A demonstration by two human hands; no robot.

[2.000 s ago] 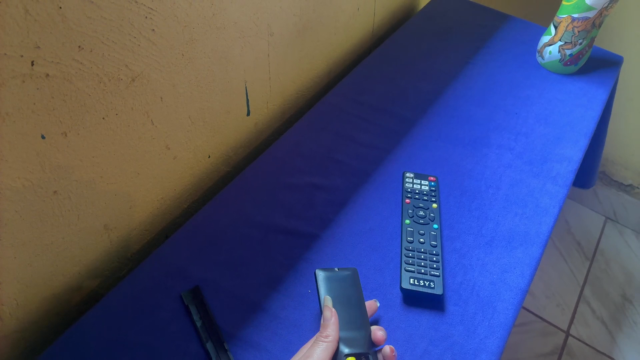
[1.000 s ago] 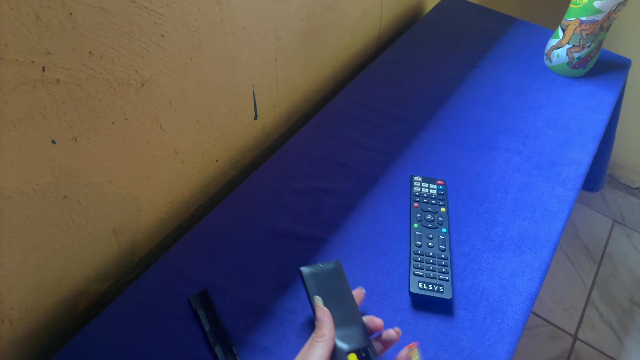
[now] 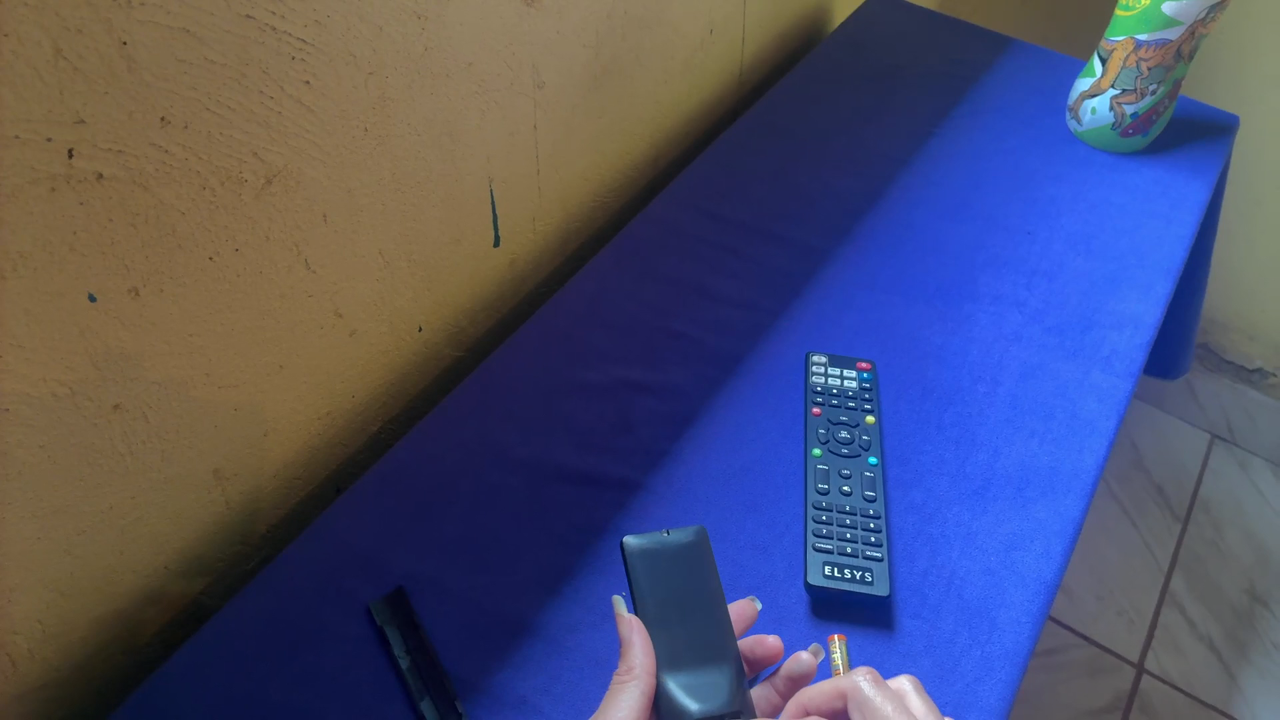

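My left hand (image 3: 632, 665) holds a black remote control (image 3: 683, 620) with its smooth back facing up; its lower end runs out of the frame. Close on its right, my right hand (image 3: 860, 697) has a small battery (image 3: 838, 655) with an orange-red end at its fingers. Just beyond that hand, a second black remote control (image 3: 846, 475) lies buttons up on the blue cloth (image 3: 960, 300). A narrow black plastic piece (image 3: 412, 655), perhaps a battery cover, lies to the left of my left hand, cut off by the bottom edge.
A yellow-brown wall (image 3: 300, 200) runs along the left side of the cloth-covered table. At the far right corner stands a container with a dinosaur print (image 3: 1135, 85). A tiled floor (image 3: 1150, 520) shows beyond the right edge.
My right hand has come further into view beside the held remote, and a battery now shows at its fingers. The left hand keeps hold of its remote.
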